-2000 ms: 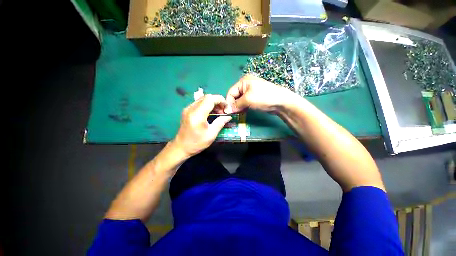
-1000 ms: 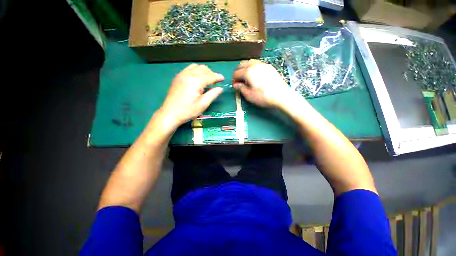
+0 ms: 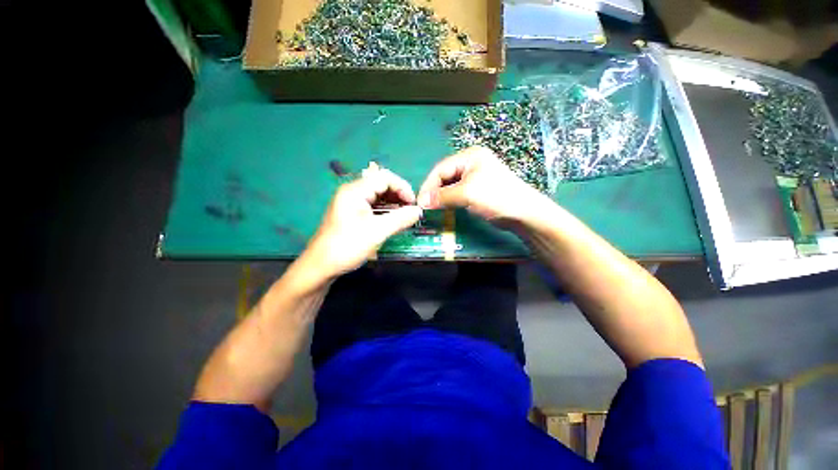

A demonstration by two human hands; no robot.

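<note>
My left hand (image 3: 354,220) and my right hand (image 3: 469,186) meet fingertip to fingertip over the circuit-board jig (image 3: 424,244) at the table's near edge. A tiny leaded component (image 3: 420,209) shows between the fingertips, mostly hidden, with a thin leg pointing down. The fingers of both hands are closed around it; how each one grips it is too small to tell. My left hand covers the left part of the jig. A pale tape strip (image 3: 449,235) shows at the jig's right side.
An open cardboard box of components (image 3: 377,84) stands at the back. A loose pile of components (image 3: 501,131) and a clear plastic bag (image 3: 602,138) lie to the right. A white-framed tray (image 3: 706,188) is at far right. One small component (image 3: 379,117) lies on the mat before the box.
Both hands have come back from the middle of the mat towards the near edge and now meet over the jig. A small component now shows on the mat before the box.
</note>
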